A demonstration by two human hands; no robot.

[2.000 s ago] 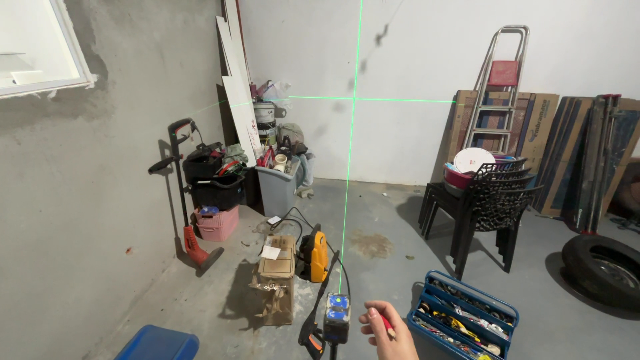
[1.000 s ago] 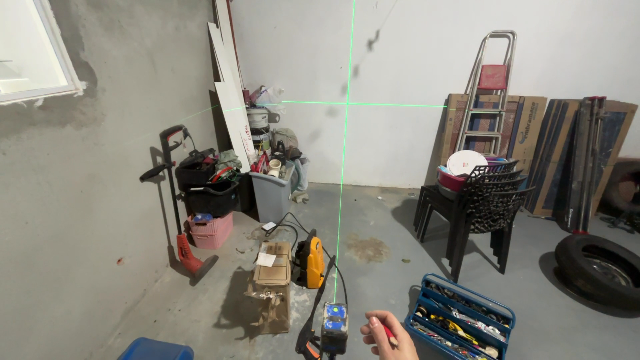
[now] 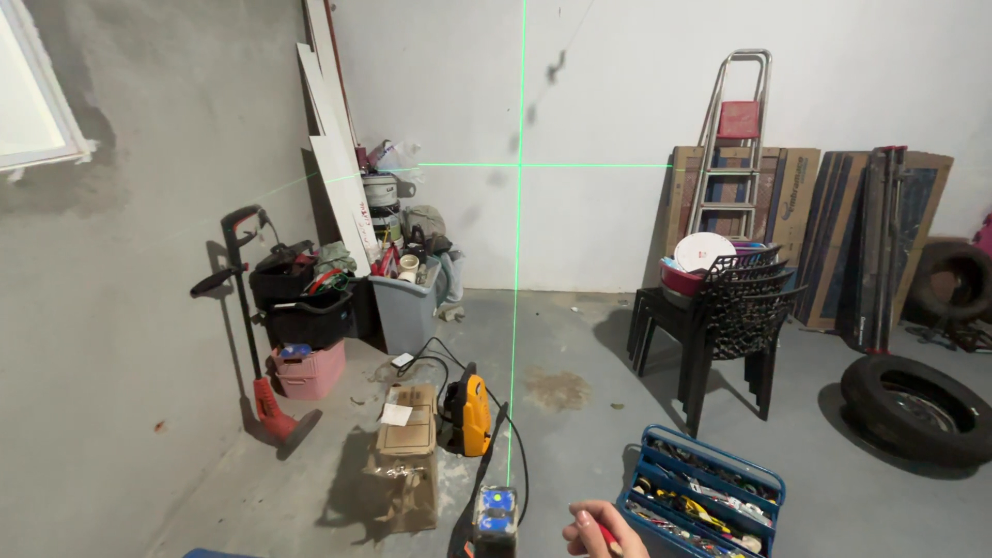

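My right hand (image 3: 601,531) is at the bottom edge, right of centre, with its fingers closed on a slim red object (image 3: 610,540), mostly hidden. Left of it stands a laser level (image 3: 496,515) with a blue top. Its green vertical line and horizontal line cross on the white wall (image 3: 465,93). To the right of the hand, a blue metal cantilever toolbox (image 3: 701,496) lies open, full of hand tools. My left hand is out of view.
A cardboard box (image 3: 409,442) and a yellow pressure washer (image 3: 469,415) with a black hose stand ahead. A red string trimmer (image 3: 271,411) leans at the left wall beside stacked crates (image 3: 310,372). Stacked black chairs (image 3: 736,333), a stepladder (image 3: 728,186) and a tyre (image 3: 922,411) are at the right.
The blue object at the lower left has mostly left the frame as the view shifted slightly. My right hand stays near the laser level, still holding the red object.
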